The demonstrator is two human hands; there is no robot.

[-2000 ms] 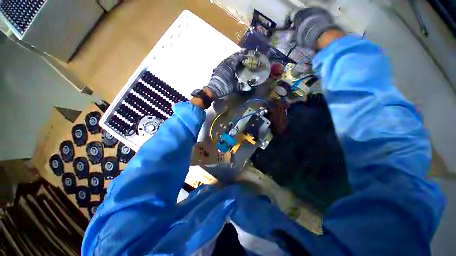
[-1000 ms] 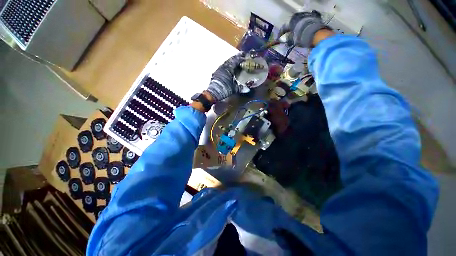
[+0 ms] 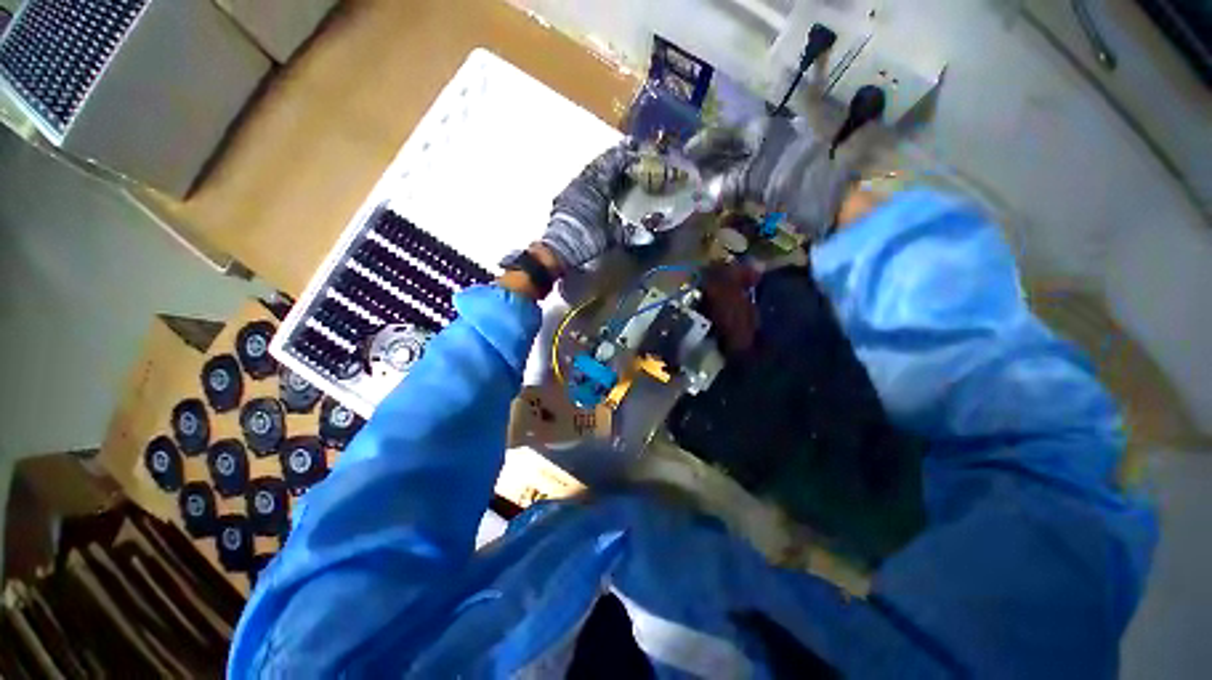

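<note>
My left hand [image 3: 589, 206], in a grey-black striped glove, grips the left side of a silvery round disc [image 3: 651, 210] with a pale part on its top. My right hand [image 3: 784, 175], in a grey glove, is blurred and reaches in at the disc's right side; what its fingers do is too blurred to tell. The bench fixture [image 3: 651, 339], with blue and yellow parts and a thin yellow tube, stands just below the disc.
A white tray [image 3: 512, 146] with rows of small black pieces and a metal disc lies left. Round black assemblies [image 3: 263, 423] sit on brown board. A dark cloth or mat [image 3: 798, 412] lies right of the fixture. Dark-handled tools [image 3: 861, 112] stand at the back; cardboard dividers [image 3: 126, 598] are lower left.
My right hand has moved from the back down and left to the disc, uncovering the dark-handled tools. My left hand still holds the disc in about the same place.
</note>
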